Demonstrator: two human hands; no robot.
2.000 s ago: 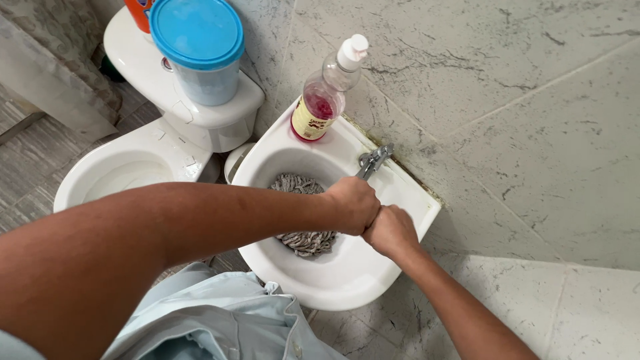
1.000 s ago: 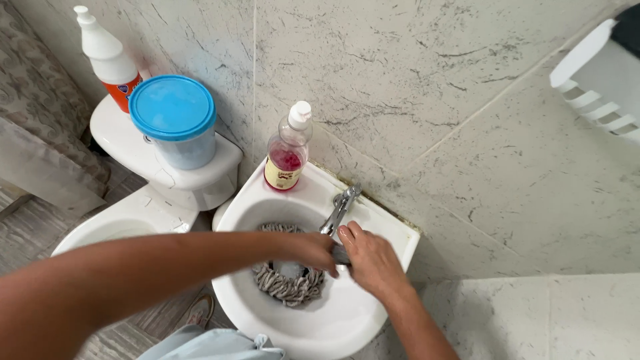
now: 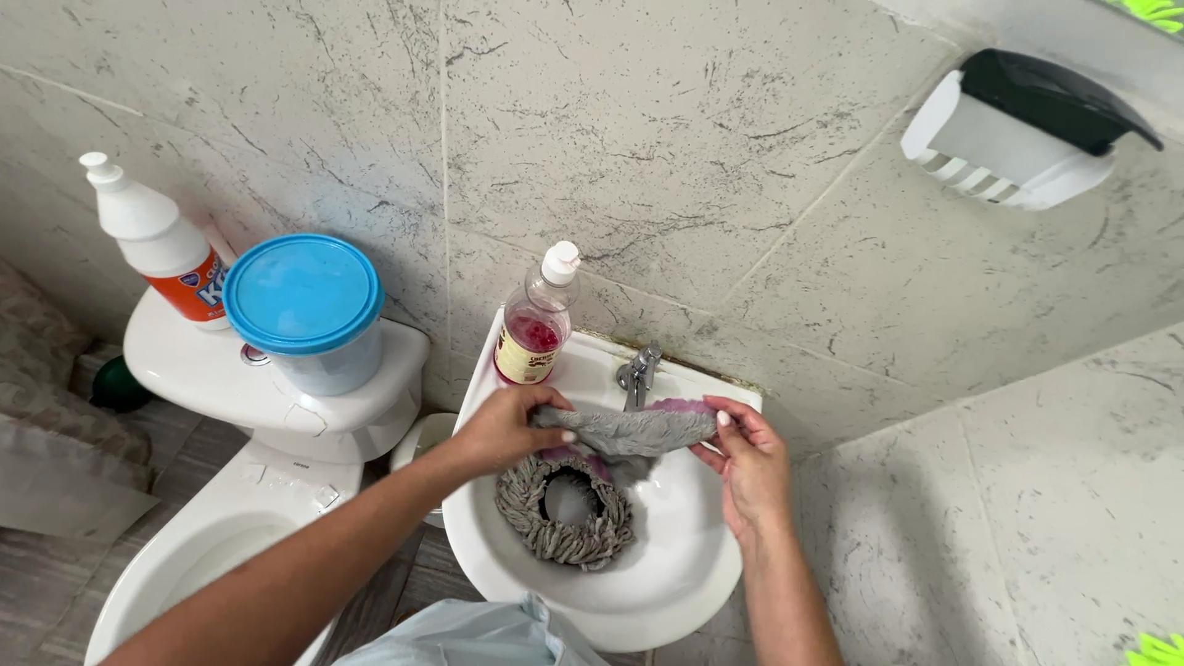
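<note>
My left hand [image 3: 511,427] grips one end of a grey cloth [image 3: 638,431] with a pinkish-purple part, and my right hand [image 3: 747,455] pinches its other end. The cloth is stretched between both hands over the back of the white washbasin [image 3: 675,573], just in front of the chrome tap [image 3: 638,370]. Below it, in the basin's left side, lies a ring-shaped grey mop head [image 3: 564,546] of twisted strands with a dark round centre. A clear bottle of pink liquid [image 3: 534,338] with a white cap stands on the basin's back left corner.
On the toilet tank [image 3: 398,361] at left stand a tub with a blue lid [image 3: 303,291] and a white bleach bottle [image 3: 153,222] with an orange label. The toilet bowl [image 3: 213,555] lies below. A black and white holder [image 3: 1017,139] hangs on the tiled wall at upper right.
My hands were together near the tap, closed around something grey; now they are apart with the grey cloth spread between them. The view has shifted, with more wall in sight.
</note>
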